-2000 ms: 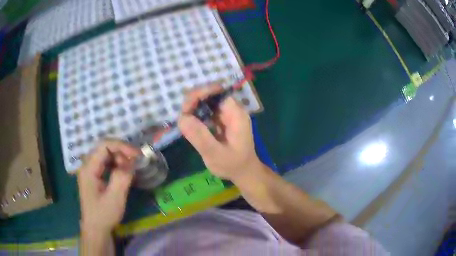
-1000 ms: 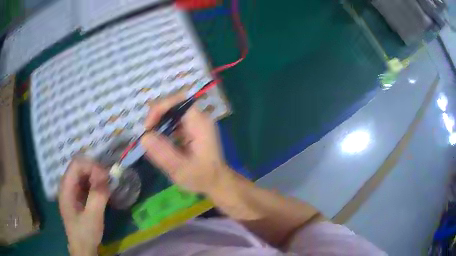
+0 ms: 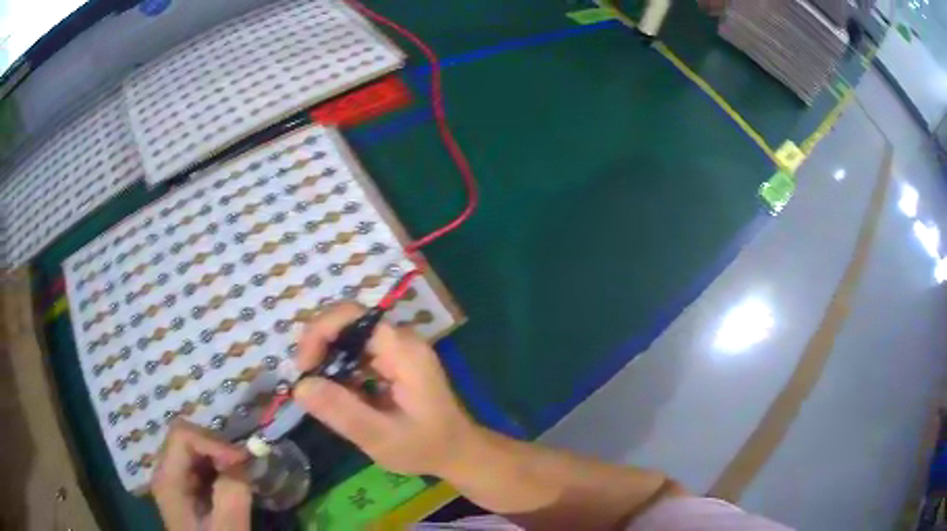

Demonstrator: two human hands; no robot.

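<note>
My right hand (image 3: 384,389) grips a black pen-length test probe (image 3: 348,342) with a red wire (image 3: 457,166) at its rear. The probe's off-white tip block (image 3: 258,446) points down-left, close to my left fingertips. My left hand (image 3: 203,479) has its fingers pinched together; whether a small part is between them is too small to tell. A squat clear bottle (image 3: 282,479) stands just under the tip block. The white component board (image 3: 208,280) lies behind both hands, with neat rows of silver discs and tan pieces.
Two further filled boards (image 3: 260,78) lie behind the main one, with a red label (image 3: 363,101) beside them. A green label (image 3: 363,498) lies at the front edge. Brown cardboard (image 3: 36,394) is at the left. Stacked sheets (image 3: 789,42) stand far right.
The camera view has shifted, so more of the rear boards shows. My right hand still holds the probe, with its tip close to my left fingers.
</note>
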